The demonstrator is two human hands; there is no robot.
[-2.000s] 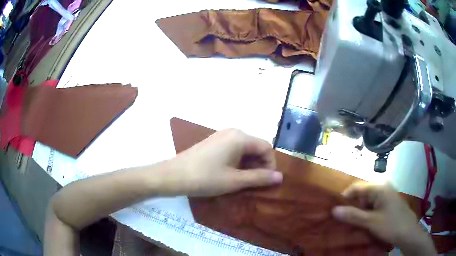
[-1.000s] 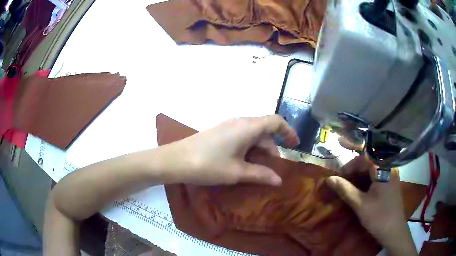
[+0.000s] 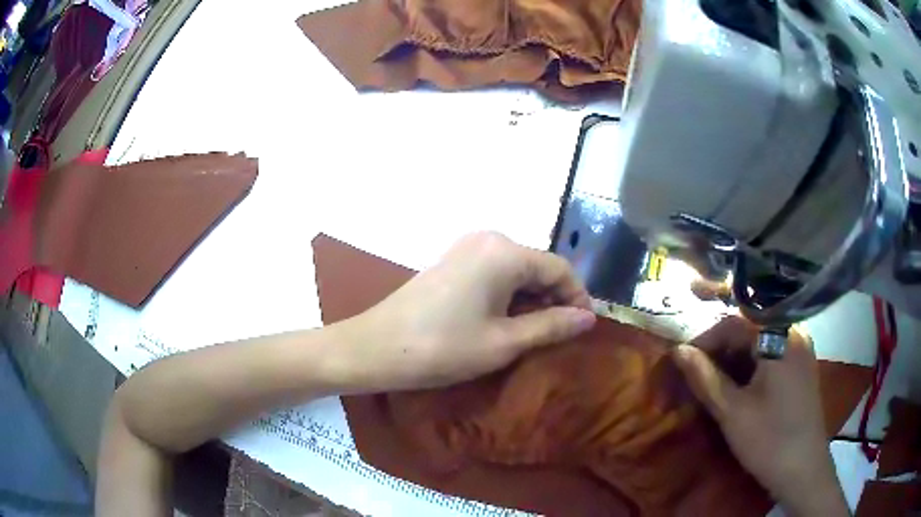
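Observation:
A rust-brown gathered piece lies bunched over a smooth rust-brown flat panel at the table's front edge. My left hand pinches the upper edge of the cloth between thumb and fingers, just left of the needle area. My right hand holds the same edge at the right, thumb on top, its fingertips partly hidden under the sewing machine head. A pale strip of edge shows between the hands. The needle plate is uncovered at the left; the needle point is hard to make out in the lamp glow.
Another gathered rust-brown piece lies at the far side. Flat cut panels lie at left over red cloth. A red cord hangs at right near dark cut pieces. A printed ruler scale runs along the front edge.
Both hands have shifted to the cloth edge by the needle. My left thumb and fingers have closed together on it. The gathered cloth is more bunched, and the view has shifted slightly.

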